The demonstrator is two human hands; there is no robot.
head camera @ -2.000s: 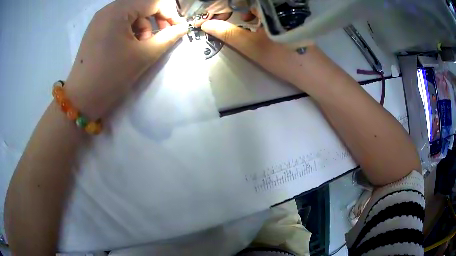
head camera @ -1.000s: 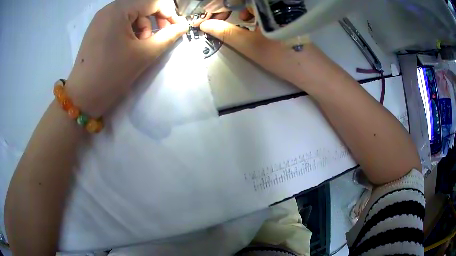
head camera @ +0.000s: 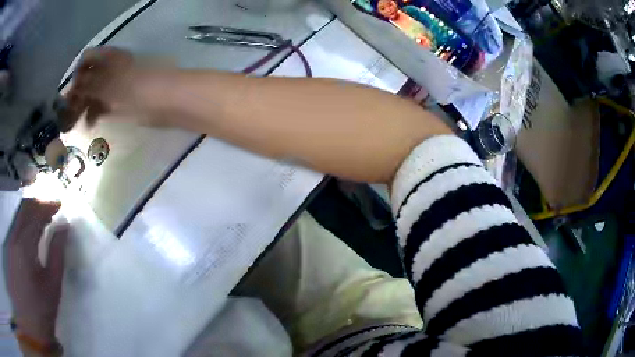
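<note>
The white fabric panel (head camera: 104, 300) lies over the lower left of the machine table and reaches up to the brightly lit needle area (head camera: 63, 174). My left hand (head camera: 38, 233) is at the left edge, just below the needle, with fabric gathered at its fingers; glare hides the fingertips. My right hand (head camera: 104, 84) is up beside the sewing machine head (head camera: 24, 104), off the fabric. It is blurred with its fingers curled, and I cannot tell if it holds anything.
A slim silver metal tool (head camera: 237, 36) lies at the top beside a dark red cord (head camera: 303, 59). Printed rulers mark the table front (head camera: 216, 244). Pale cloth (head camera: 341, 279) is on my lap. At right are a colourful printed package (head camera: 425, 28), a glass jar (head camera: 494, 136) and cardboard (head camera: 567, 139).
The view has swung to the right, so the machine now shows at the left. My right hand has left the needle and moved up beside the machine head. My left hand remains near the needle.
</note>
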